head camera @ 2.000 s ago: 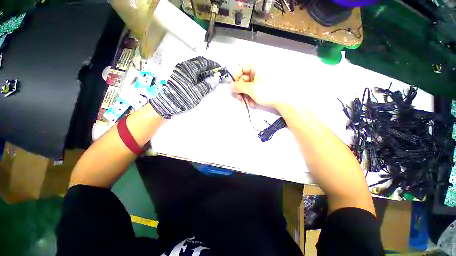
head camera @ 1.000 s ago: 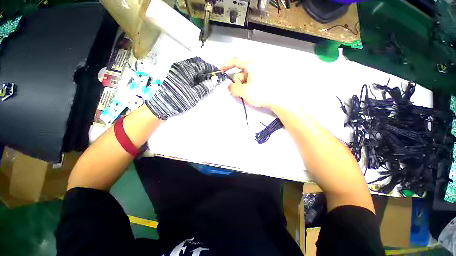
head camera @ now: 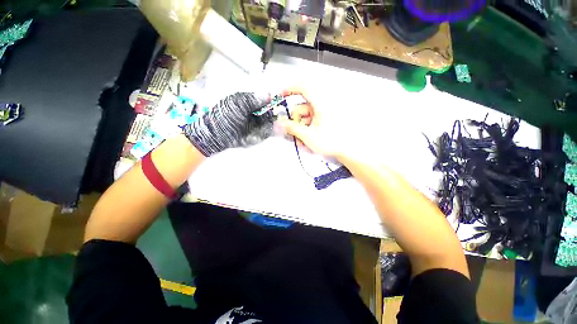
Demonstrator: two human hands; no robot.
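Observation:
My left hand [head camera: 234, 123], in a grey-black striped knitted glove, holds a small green circuit board [head camera: 271, 104] over the white board. My bare right hand [head camera: 304, 123] touches it from the right and grips the end of a thin black cable [head camera: 297, 152]. The cable hangs down to its tied bundle [head camera: 331, 178], which lies on the white board beside my right forearm. The exact contact between lead and board is too small to tell. The soldering iron [head camera: 270, 38] points down behind my hands, apart from them.
A tangled black cable pile [head camera: 496, 183] lies at the right. Small teal boards [head camera: 180, 111] lie left of my glove. A yellowish hood [head camera: 183, 38] hangs at the back left. A wooden board [head camera: 405, 47] carries equipment and a purple-rimmed fan [head camera: 446, 7]. A black mat [head camera: 57, 107] is at the far left.
The green circuit board now shows between my fingers, and both hands are slightly lower in the picture. The cable bundle has shifted a little left. The whole view has tilted slightly.

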